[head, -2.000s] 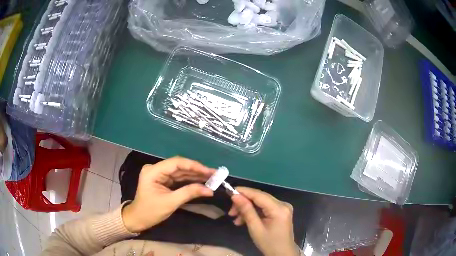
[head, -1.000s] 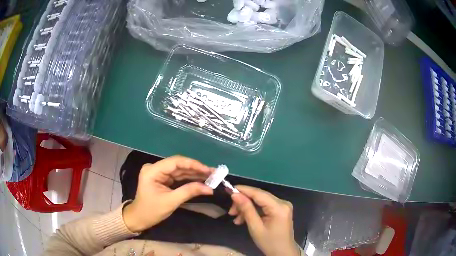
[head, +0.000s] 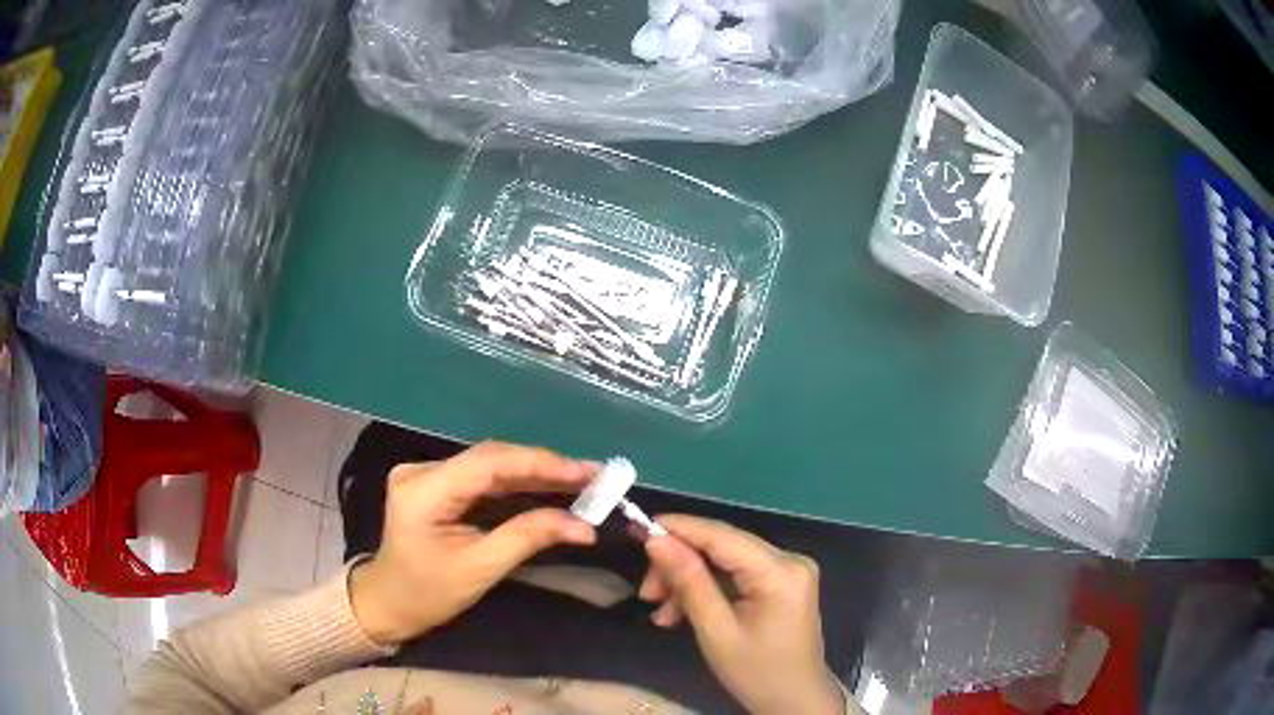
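Note:
My left hand (head: 468, 538) pinches a chunky white cap (head: 605, 490) between thumb and fingertips, just in front of the bench edge. My right hand (head: 734, 601) pinches a slim rod (head: 639, 517), whose white end meets the cap's right side. How far the rod sits in the cap cannot be told. A clear parts tray (head: 629, 186) with a loose pile of slim rods lies on the bench beyond my hands. A translucent parts box (head: 1037, 210) with short white sleeves stands to its right.
Stacked blister trays (head: 231, 196) stand at the left. A crumpled plastic bag (head: 559, 98) with white caps lies at the back. A clear box with white contents (head: 1087, 444) is near the right edge, a blue tray (head: 1213, 279) far right. A red stool (head: 189, 503) stands lower left.
The hands hold the cap and rod in nearly the same pose. The view has shifted slightly.

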